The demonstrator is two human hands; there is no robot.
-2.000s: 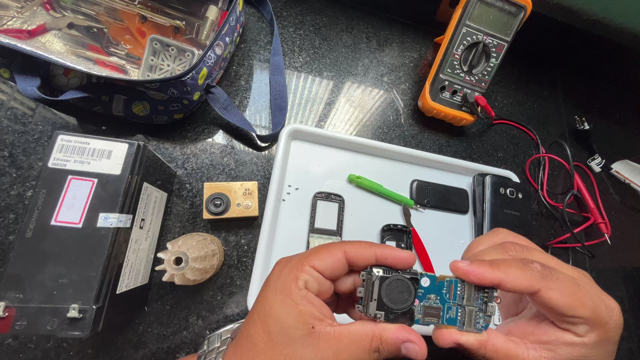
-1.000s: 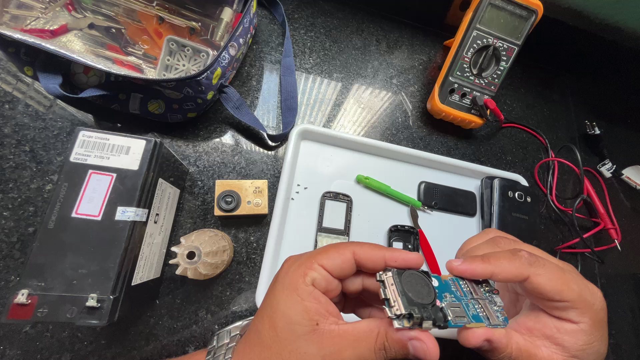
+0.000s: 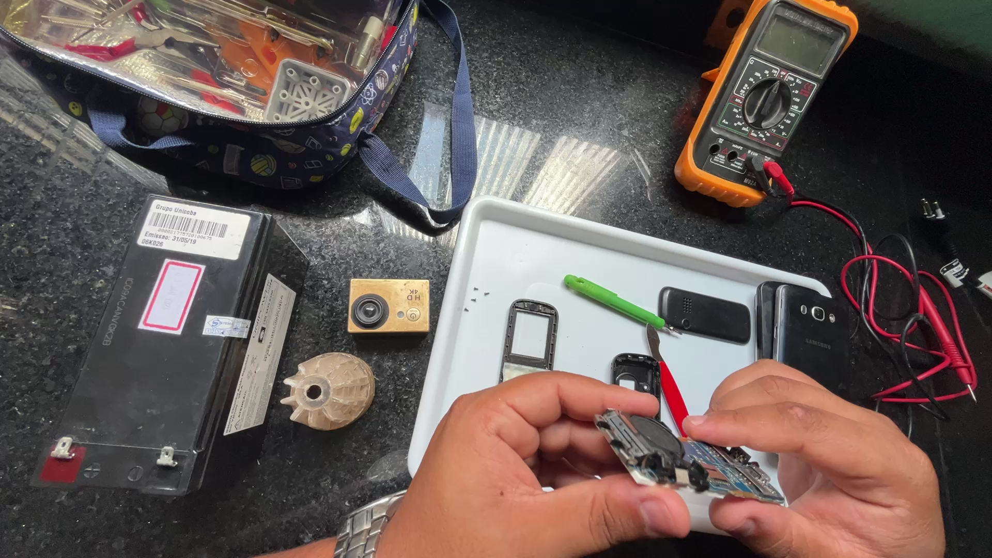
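Note:
A blue phone circuit board point(image 3: 721, 473) with a round black speaker part is tilted above the white tray point(image 3: 597, 232). My left hand point(image 3: 550, 465) grips its left end between thumb and fingers; my right hand point(image 3: 821, 457) grips the right end. Behind the board lie a red-handled spudger point(image 3: 671, 387), a green screwdriver point(image 3: 612, 301), a black phone frame point(image 3: 531, 333), a smaller black housing part point(image 3: 637, 370), partly hidden, and a black back cover point(image 3: 705, 314). Tiny screws point(image 3: 476, 297) lie at the tray's left.
Two smartphones point(image 3: 814, 333) rest at the tray's right edge. An orange multimeter point(image 3: 767, 101) with red and black leads point(image 3: 942, 333) stands beyond. Leftward are a gold action camera point(image 3: 389, 306), a beige ridged object point(image 3: 332, 390), a black battery point(image 3: 163, 349) and a tool bag point(image 3: 232, 147).
Both hands have kept hold of the circuit board and tilted it, so its face shows at a steeper angle than before.

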